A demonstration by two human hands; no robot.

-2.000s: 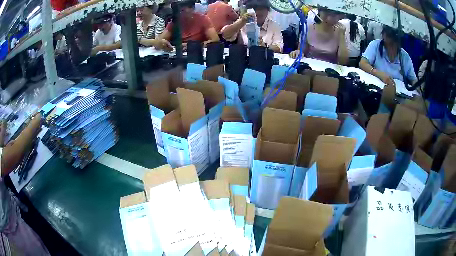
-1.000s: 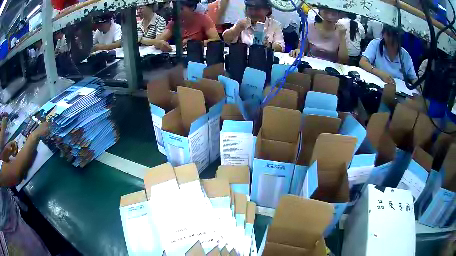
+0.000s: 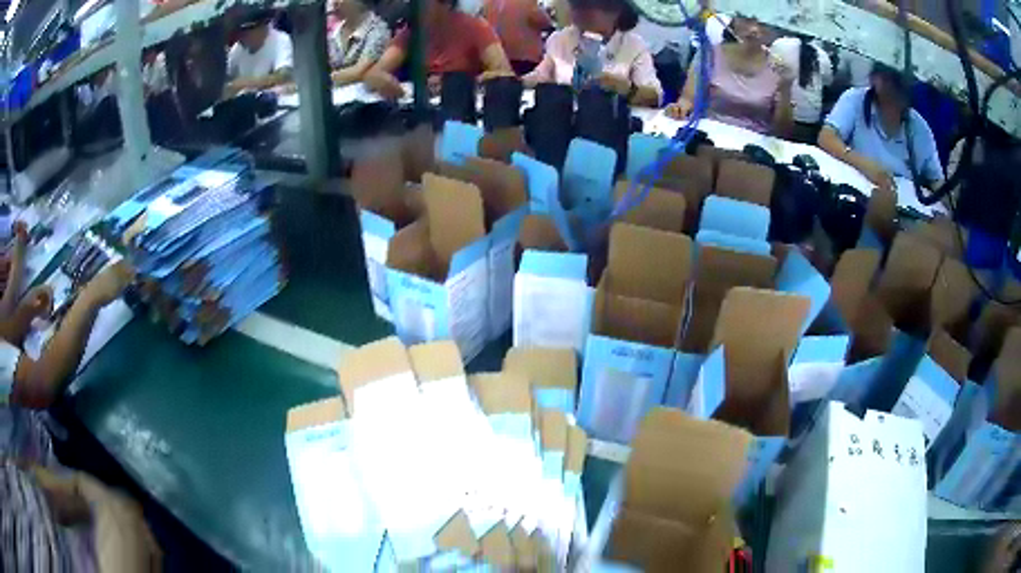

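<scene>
Neither of my hands can be made out in the picture. Nearest in front of me, a fanned pile of flat carton blanks (image 3: 420,459) lies on the green bench, its white faces glaring and its brown flap ends pointing away. To its right an open set-up carton (image 3: 677,481) stands with its brown top flap up, cut off by the bottom edge. Behind it stand more open light-blue and white cartons (image 3: 625,386) with brown insides. A white case (image 3: 853,492) with black handwritten characters stands at the lower right.
A thick layered stack of flat cartons (image 3: 213,252) lies at the left, with a neighbour's arm beside it. A blurred bare limb shows at the lower left. Seated people work across the line. Blue cables (image 3: 694,84) hang over the cartons. Red handles (image 3: 739,557) show beside the case.
The view has shifted, so the cartons and stack sit slightly farther right and higher. A blurred limb and the red handles now show at the bottom. The nearby cartons look unmoved.
</scene>
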